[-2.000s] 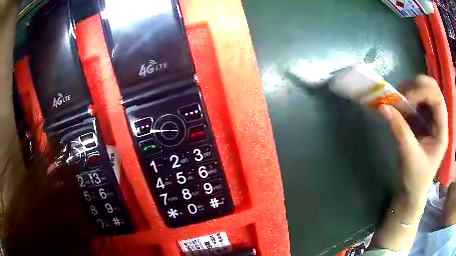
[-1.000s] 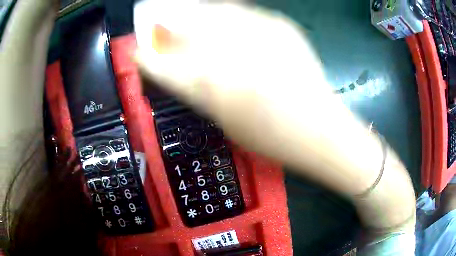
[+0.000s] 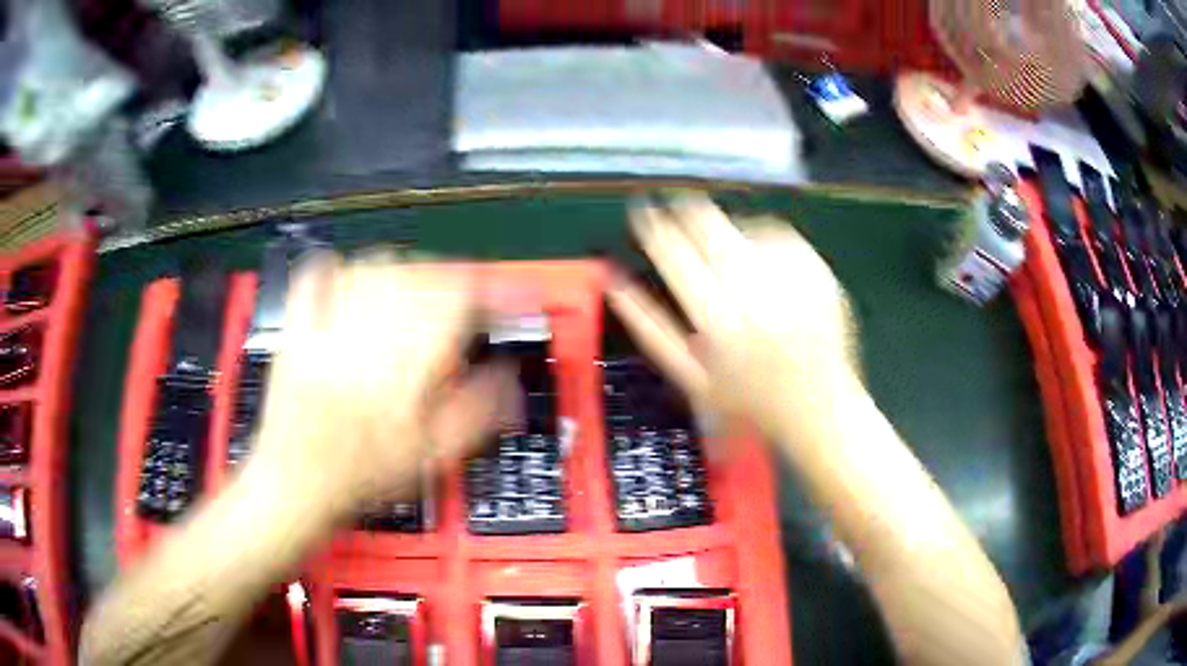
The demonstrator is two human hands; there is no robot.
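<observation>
The red phone tray (image 3: 768, 572) lies in front of me. Its back row holds several opened flip phones, keypads towards me, such as the one at the right (image 3: 657, 462) and its neighbour (image 3: 514, 488). Closed phones (image 3: 534, 635) lie in the front row. My left hand (image 3: 371, 371), blurred, is over the middle of the back row and hides parts of the phones there; whether it holds anything cannot be told. My right hand (image 3: 762, 312), blurred, is at the back right corner of the tray, thumb and fingers apart, nothing visible in it.
Loaded red trays stand at the left (image 3: 59, 377) and right (image 3: 1067, 442). A small white box (image 3: 983, 254) is beside the right tray. Behind the mat lie a pale flat stack (image 3: 625, 111), a fan (image 3: 1009, 46) and a round white base (image 3: 258, 98). Part of a person shows bottom right.
The view has pulled back and shows the whole tray width. My right hand has left the phone display it covered; the orange-printed card seen earlier no longer shows. My left hand is now over the tray.
</observation>
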